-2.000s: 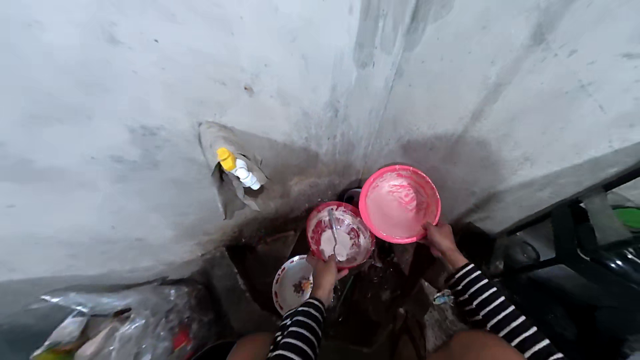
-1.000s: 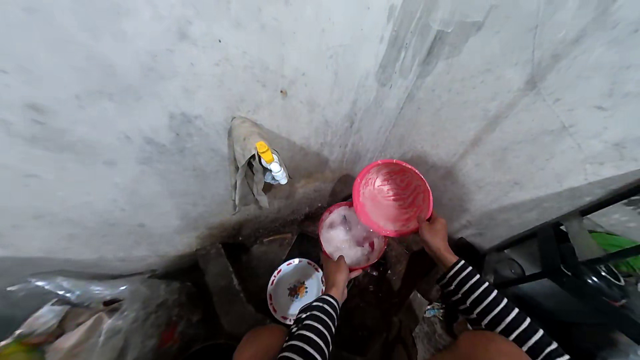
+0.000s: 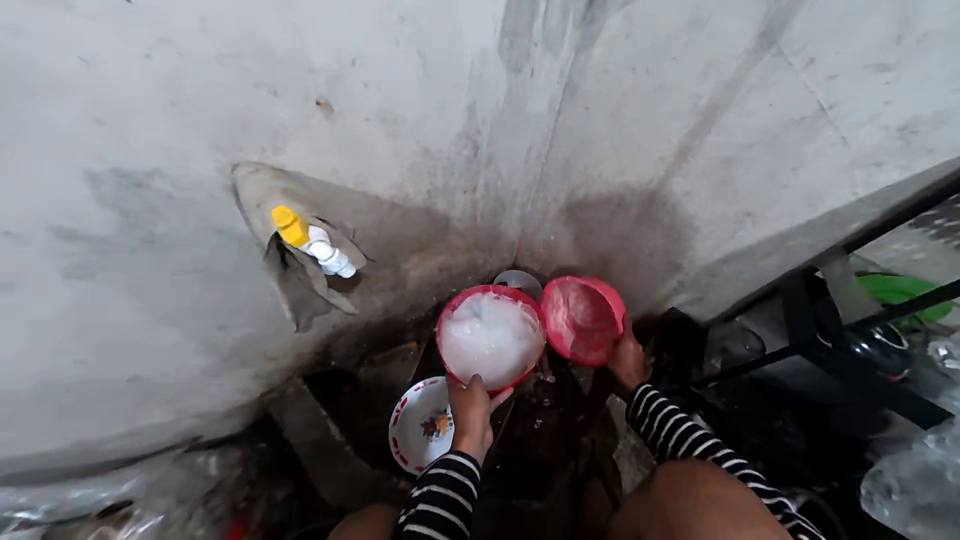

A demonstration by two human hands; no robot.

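Observation:
My left hand (image 3: pixel 472 420) grips the near rim of a red plastic basin (image 3: pixel 491 337), which is filled with white foamy liquid. In my right hand (image 3: pixel 626 356) is the right rim of a pink plastic bowl (image 3: pixel 585 319), tilted so that its wet inside shows, with some residue on it. The two vessels touch or nearly touch at their rims. A white plate or shallow bowl (image 3: pixel 420 427) with red rim marks and a floral centre lies just left of my left hand. Behind the basin, a pale round container (image 3: pixel 519 282) shows in part.
A white tap with a yellow handle (image 3: pixel 311 240) juts from the grey wall, a cloth (image 3: pixel 296 292) hanging by it. A dark metal rack (image 3: pixel 817 330) stands on the right, with a green basin (image 3: pixel 904 292) and other vessels. Plastic bags (image 3: pixel 127 495) lie at the lower left.
The pink bowl, which held pinkish liquid at first, has moved down and right, beside the basin instead of partly over it. White foamy liquid now fills more of the basin.

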